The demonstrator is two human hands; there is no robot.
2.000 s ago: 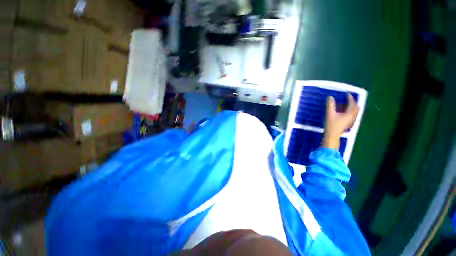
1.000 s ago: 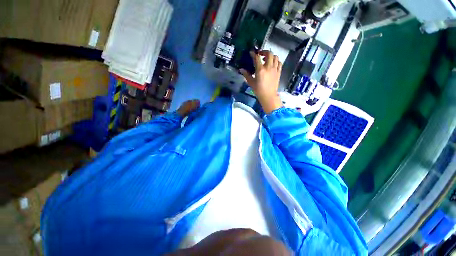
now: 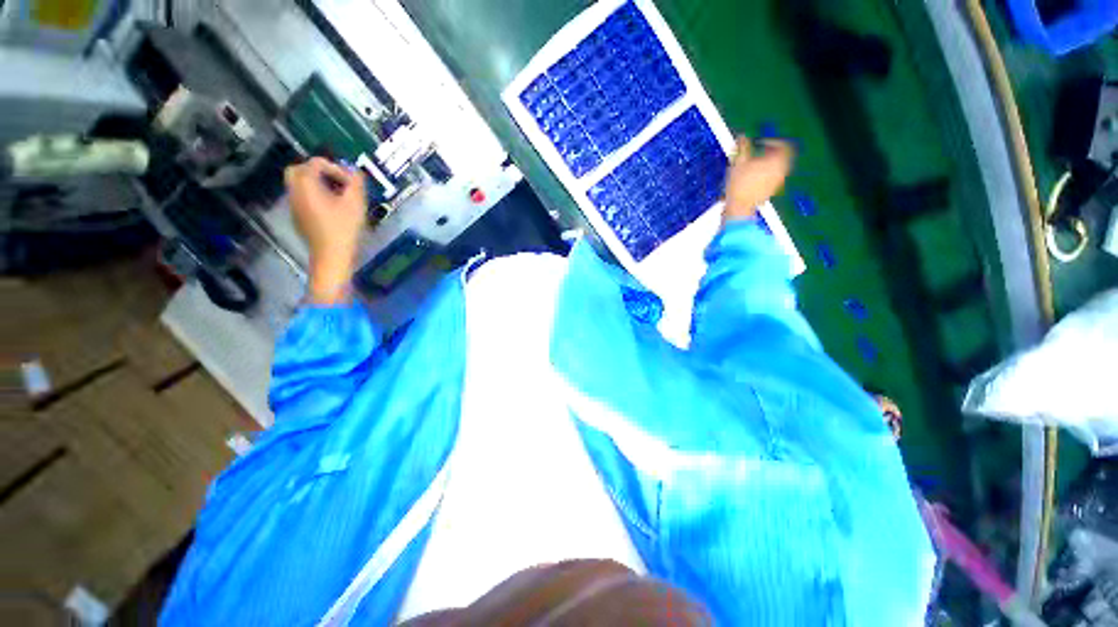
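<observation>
My left hand [image 3: 327, 208] is raised at the front of the white-grey machine [image 3: 456, 202], fingers curled together. A small dark patch shows at its fingertips, too blurred to tell if it is a held part. My right hand [image 3: 756, 174] is at the right edge of the white tray [image 3: 705, 96], partly over the green conveyor, fingers bent. Whether it holds a part cannot be told. The tray holds dark-blue parts [image 3: 603, 86] in tight rows, in two blocks, with a bare white end towards me.
Loose blue parts [image 3: 856, 309] lie spaced along the green conveyor [image 3: 760, 61] on the right. The machine front has a red button [image 3: 477, 195] and a small display [image 3: 395, 262]. Brown cartons [image 3: 110, 355] stand at left. A clear plastic bag [image 3: 1057, 374] is at far right.
My view has swung to the right. My right hand has left the machine for the tray's right edge. My left hand has risen from beside my body to the machine.
</observation>
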